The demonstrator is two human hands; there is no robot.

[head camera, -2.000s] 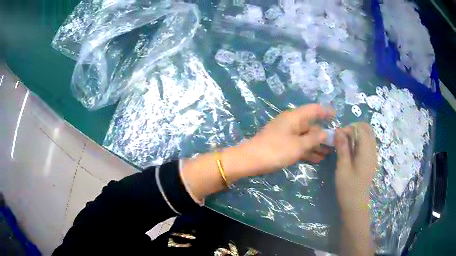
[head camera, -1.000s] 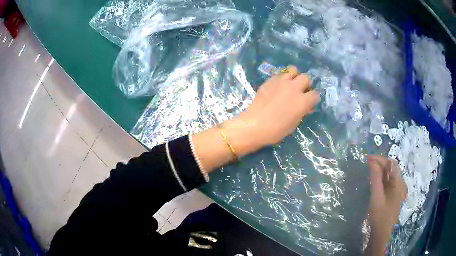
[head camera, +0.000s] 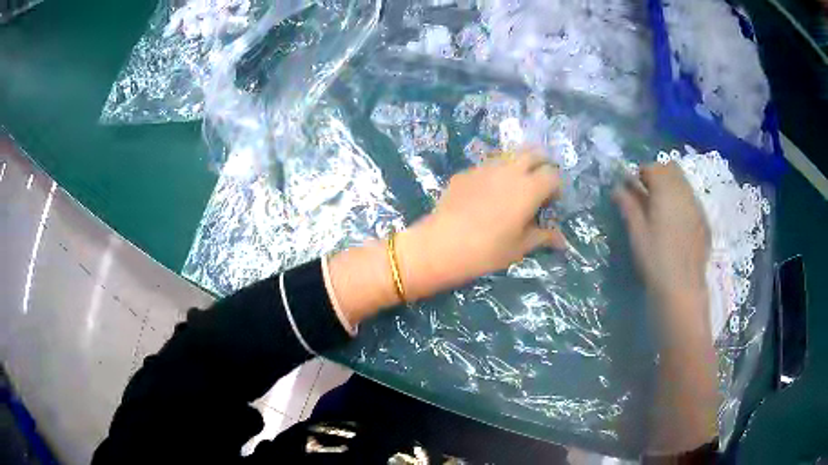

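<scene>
My left hand is over the middle of the plastic sheet, just in front of the scattered clear holed pieces. Its thumb and fingers are apart at the front; whether it holds a small part is not visible. My right hand is blurred at the left edge of the heap of white perforated discs. Its fingers are bent, and I cannot tell what is in them. The hands are apart.
A blue tray with white caps stands at the back right. A clear tray of whitish pieces is at the back. A loose poly bag lies at the back left. A dark phone lies at the far right. Pale floor shows at left.
The view has shifted. My left hand has come back from the clear pieces towards me, with thumb and fingers spread. My right hand has moved up beside the top of the disc heap.
</scene>
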